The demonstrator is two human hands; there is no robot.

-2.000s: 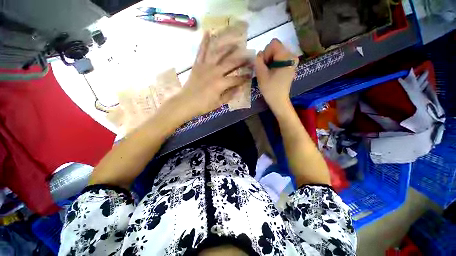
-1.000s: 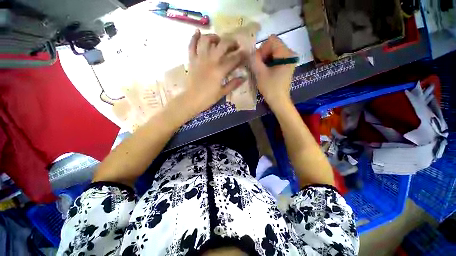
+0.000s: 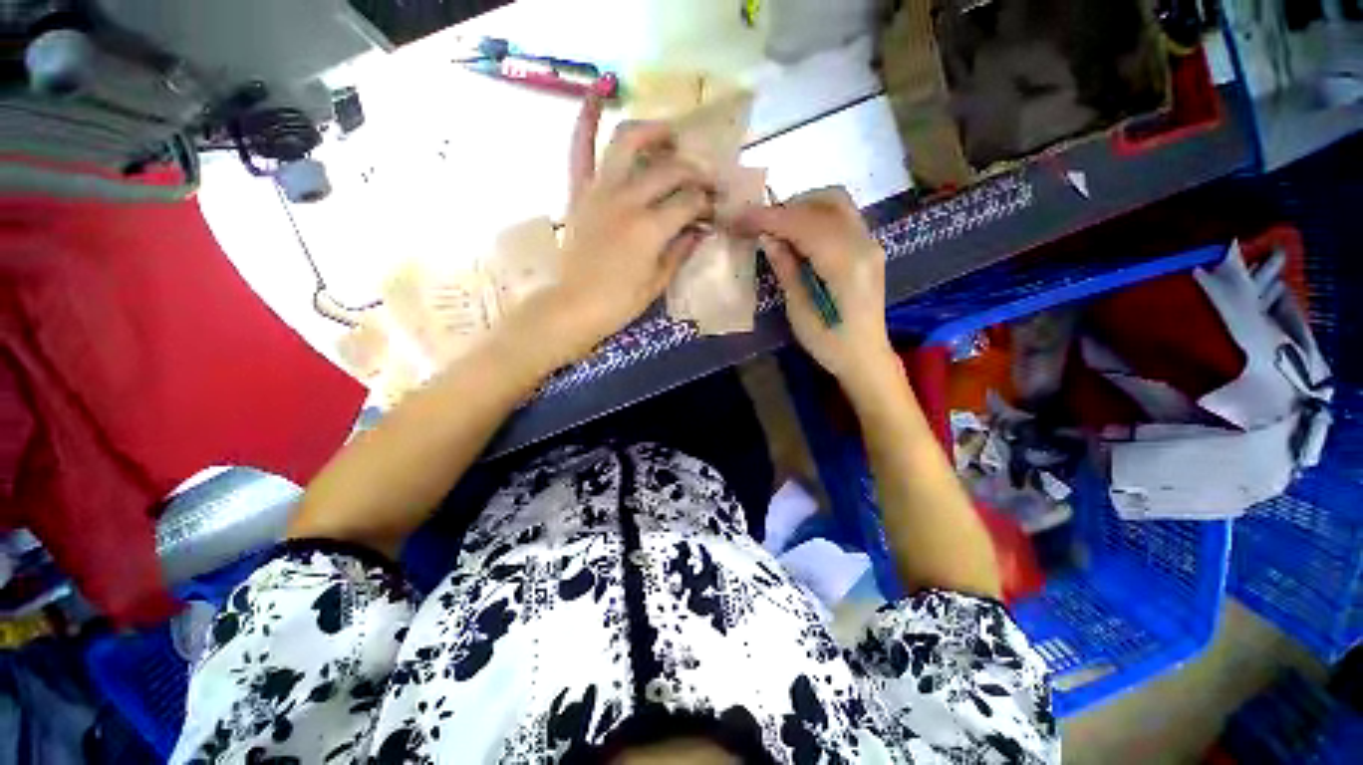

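Observation:
A tan paper piece [image 3: 715, 289] lies at the table's front edge, partly under my hands. My left hand [image 3: 635, 224] is on it, with thumb and fingers pinched at the paper's upper middle. My right hand [image 3: 825, 269] meets the paper at its right side with the fingertips and holds a dark green pen [image 3: 819, 295] pointing down towards the wrist. More tan paper pieces with rows of small marks [image 3: 456, 307] lie to the left, partly behind my left forearm. What the fingertips pinch is partly hidden.
Red cloth [image 3: 165, 329] lies at the left by the grey sewing machine [image 3: 180, 75]. Red and blue-green snips [image 3: 546, 72] lie behind my left hand. An open cardboard box [image 3: 919, 97] stands at the right. Blue crates [image 3: 1144, 628] with red and white pieces are below the table edge.
My right hand has moved lower and turned, so the pen now points down instead of sideways. My left fingers have closed in on the paper, which has shifted a little.

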